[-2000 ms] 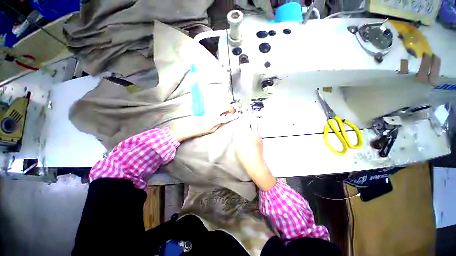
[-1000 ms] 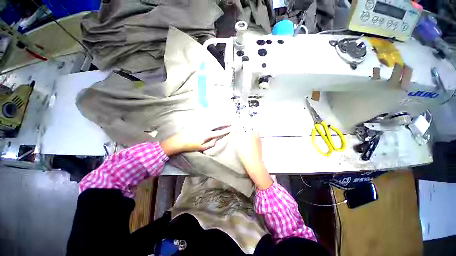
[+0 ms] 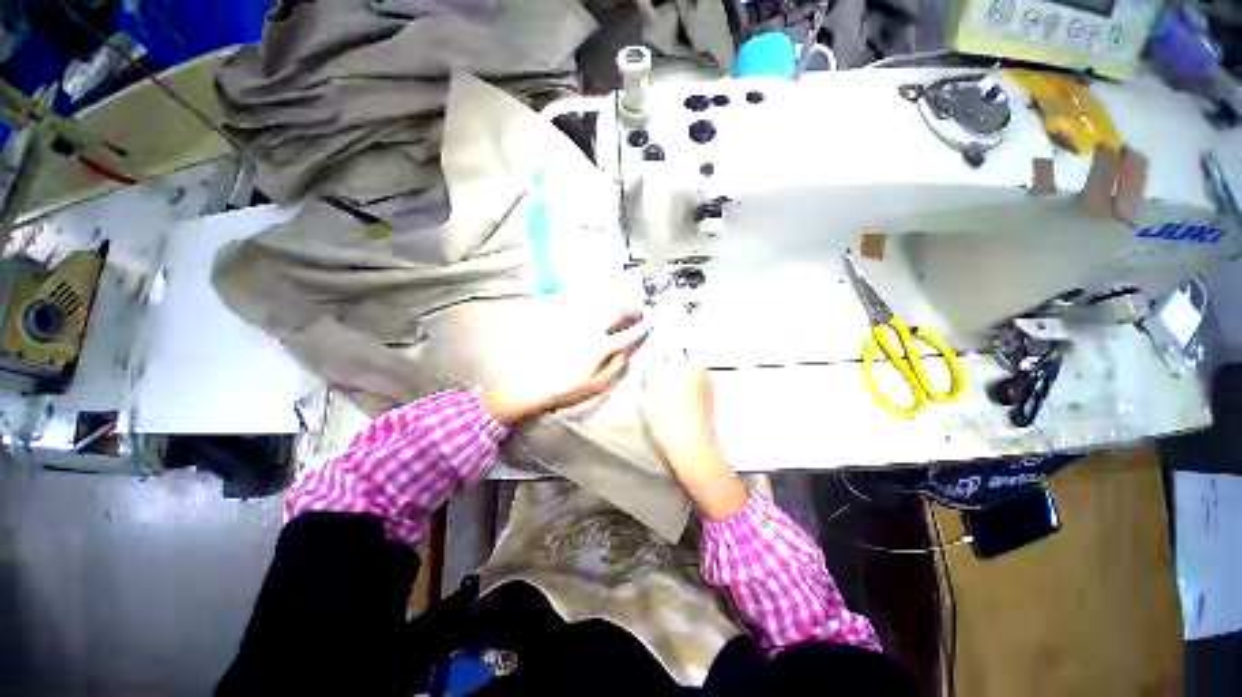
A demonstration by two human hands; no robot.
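A grey-brown garment piece (image 3: pixel 368 293) lies in folds across the left of the machine bed and under both hands. My left hand (image 3: pixel 579 375) rests on it just left of and below the presser foot area (image 3: pixel 658 289), fingers slightly bent. My right hand (image 3: pixel 678 402) lies on the cloth's right edge, its fingertips pale and overexposed near the needle area. Neither hand clearly grips the cloth. The white sewing machine (image 3: pixel 817 150) reaches in from the right. A bright blue strip (image 3: pixel 545 234) shows left of the needle.
Yellow-handled scissors (image 3: pixel 910 365) and a small black tool (image 3: pixel 1035 388) lie on the bed at right. More grey-brown cloth (image 3: pixel 395 68) is heaped behind. A control panel (image 3: pixel 1056 30) stands at the back. A smartphone (image 3: pixel 1012 524) with a white cable lies below the table edge.
Since one second ago, my left hand has moved slightly forward and right on the cloth, its forearm shifting right. My right hand stays near the needle. The camera view has shifted somewhat.
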